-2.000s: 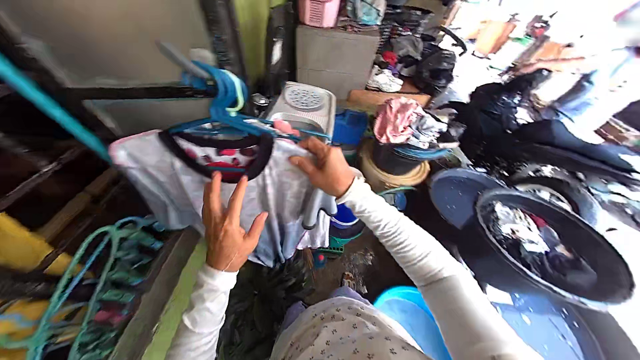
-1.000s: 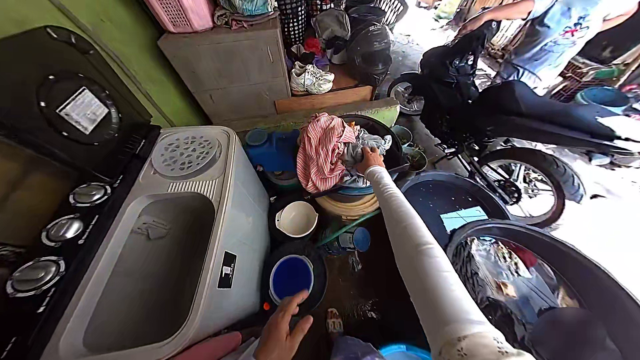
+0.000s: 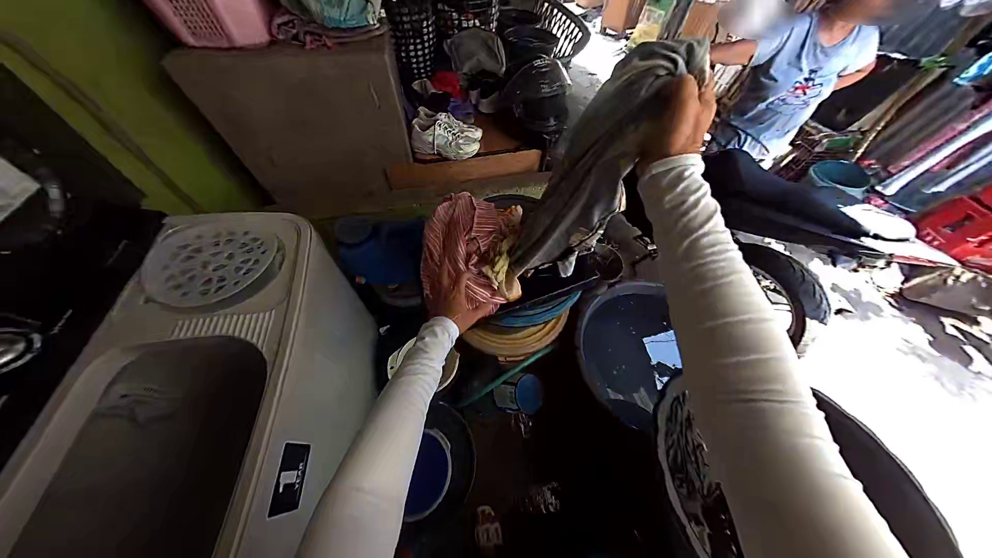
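Observation:
My right hand (image 3: 682,116) is raised at the upper right, closed on a dark grey garment (image 3: 585,159) that hangs down towards a pile of laundry. My left hand (image 3: 457,298) lies against a red-and-white striped cloth (image 3: 459,240) on that pile; its fingers are partly hidden in the folds, so its grip is unclear. A pale yellowish cloth (image 3: 500,267) shows beside the striped one. The pile rests on stacked basins (image 3: 519,337). Left of it stands a washing machine (image 3: 329,310) with its tub open.
A basin of water (image 3: 624,349) and a large dark tub (image 3: 868,457) with wet laundry stand at right. A motorcycle (image 3: 798,205) and a person (image 3: 806,77) are beyond. A blue container (image 3: 384,252), a blue cup (image 3: 519,394), a cabinet (image 3: 294,116) and sneakers (image 3: 446,136) are nearby.
My right hand has lifted the grey garment from the pile. My left hand has moved up from the lower edge to the striped cloth. The shirt on a hanger seen earliest is out of view.

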